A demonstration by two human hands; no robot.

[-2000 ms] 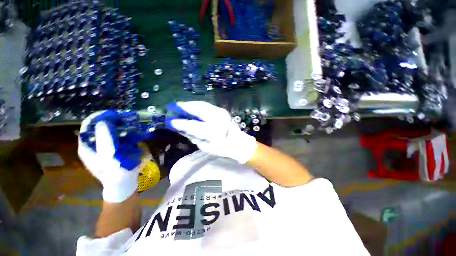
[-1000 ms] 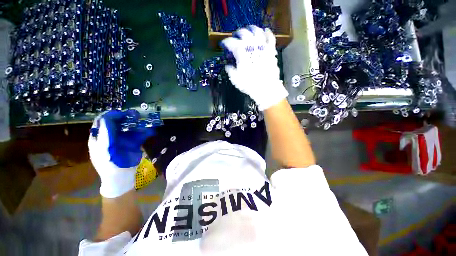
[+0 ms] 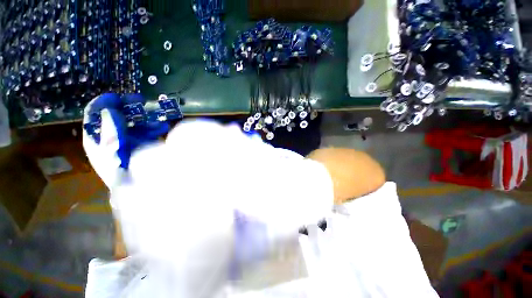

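Note:
My left hand (image 3: 108,137), in a white glove with blue palm and fingers, is at the bench's front edge at left. It holds a short blue board strip (image 3: 168,110) that points right. My right hand (image 3: 221,174), gloved in white, is a large blurred shape close to the camera. It covers part of my left hand and shirt. Its fingers and anything in them cannot be made out. Single wired boards (image 3: 280,43) lie bunched on the bench, their dark wires hanging toward the front edge and ending in white round pieces (image 3: 280,120).
A panel stack (image 3: 70,52) stands at left on the green bench (image 3: 186,87). A loose board strip (image 3: 211,38) lies right of it, with a brown carton (image 3: 303,9) at the top. White trays (image 3: 478,87) heaped with wired boards are at right. A red stool (image 3: 458,157) is beyond.
My right hand has come back from the bunched boards near the carton and risen close to the camera. My left hand still holds the strip. The view has shifted, cutting off most of the carton.

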